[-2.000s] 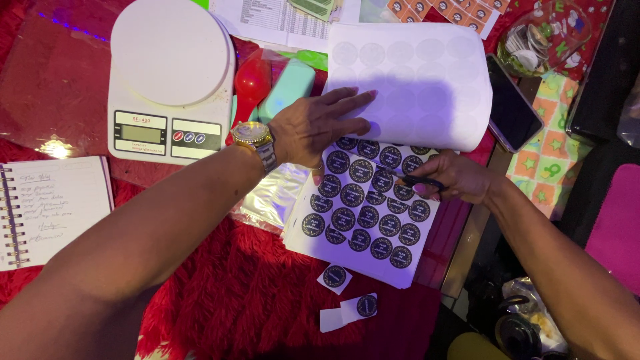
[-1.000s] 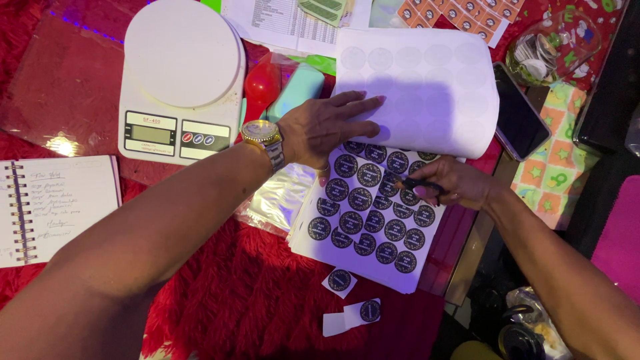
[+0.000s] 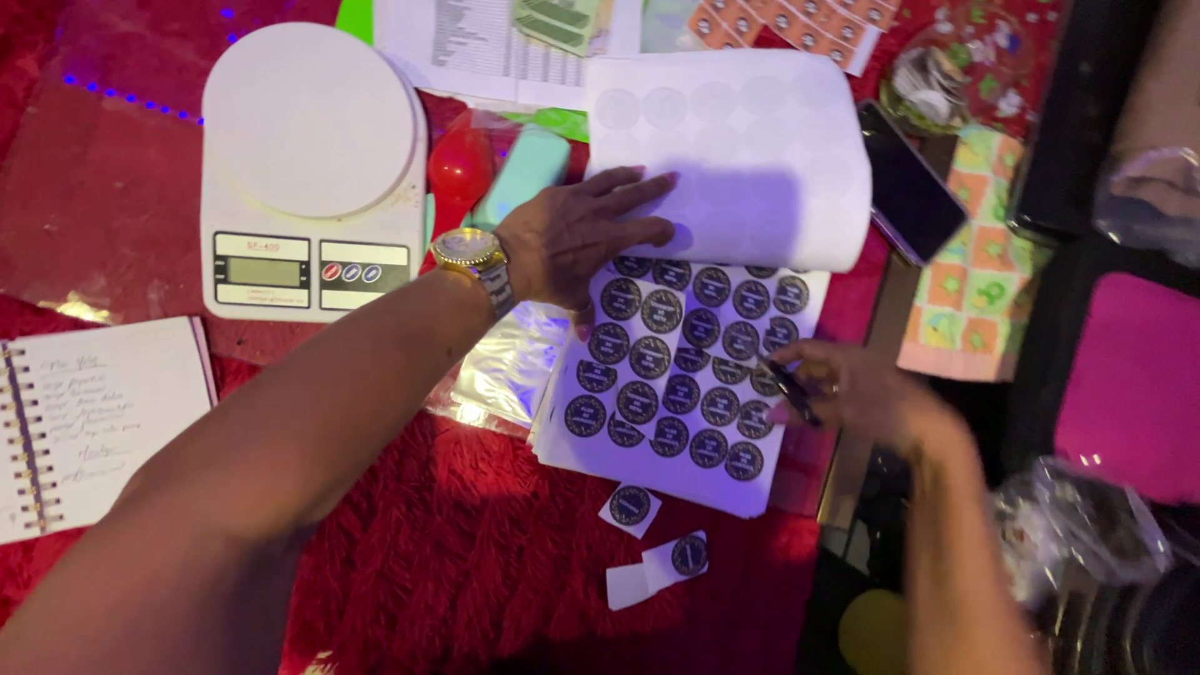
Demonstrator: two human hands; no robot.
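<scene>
A stack of label sheets (image 3: 698,469) printed with round black labels lies at the centre. My left hand (image 3: 586,230), with a wristwatch (image 3: 469,248) on the wrist, presses on the turned-back white sheets (image 3: 731,122) at the top of the stack, its fingers spread. Blurred by motion, my right hand (image 3: 830,389) is at the stack's right edge, closed on a small black-handled tool (image 3: 792,389), perhaps scissors; its tip is over the labels. Below the stack lie a cut-out label (image 3: 630,508) and another small label piece (image 3: 677,555).
A white kitchen scale (image 3: 314,169), a red balloon-like object (image 3: 459,169) and a spiral notebook (image 3: 112,422) with handwriting are at the left. At the right lie a phone (image 3: 914,183) and a patterned cloth (image 3: 980,262). Printed papers (image 3: 459,47) and orange label sheets (image 3: 816,28) are at the top.
My right hand has moved down along the right side of the stack with the black-handled tool. My left hand remains on the turned-back sheets.
</scene>
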